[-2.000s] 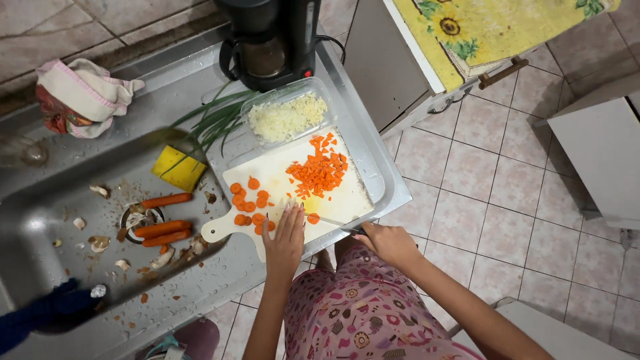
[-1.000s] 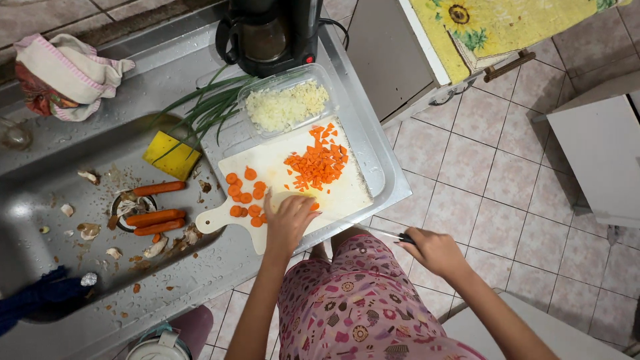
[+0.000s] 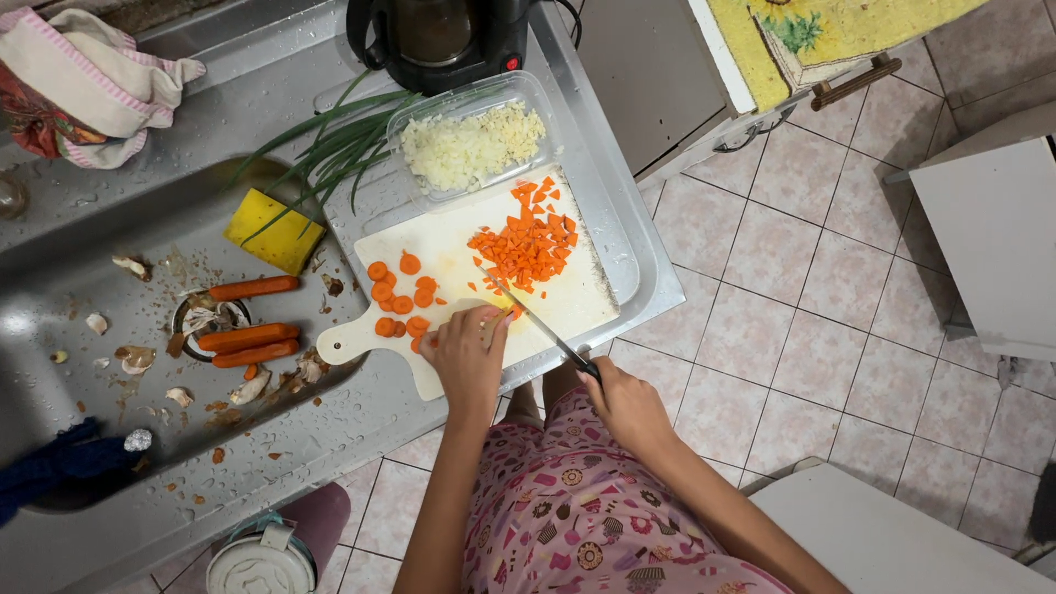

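Observation:
My right hand [image 3: 623,400] grips the black handle of a kitchen knife [image 3: 540,326], its blade over a white cutting board [image 3: 569,301]. With its fingertips, my left hand [image 3: 470,359] holds a small piece of carrot [image 3: 513,312] on the board beside the blade. Chopped carrot [image 3: 528,247] is heaped toward the board's far right. Carrot slices [image 3: 402,304] lie at its left. Beyond the board, a clear plastic container [image 3: 412,194] holds chopped pale vegetable pieces [image 3: 462,148]. Green onion leaves [image 3: 351,144] lie left of the container.
In the steel sink [image 3: 74,272] are whole carrots [image 3: 247,337], peelings and a dark blue cloth [image 3: 70,462]. A yellow sponge [image 3: 272,231] rests at the sink's edge. A coffee maker [image 3: 437,41] stands beyond the container, a crumpled towel [image 3: 91,82] at the far left, a lidded bin [image 3: 260,565] below.
One second ago the knife was off the board, near its front edge; my right hand has brought its blade back over the board beside my left fingertips.

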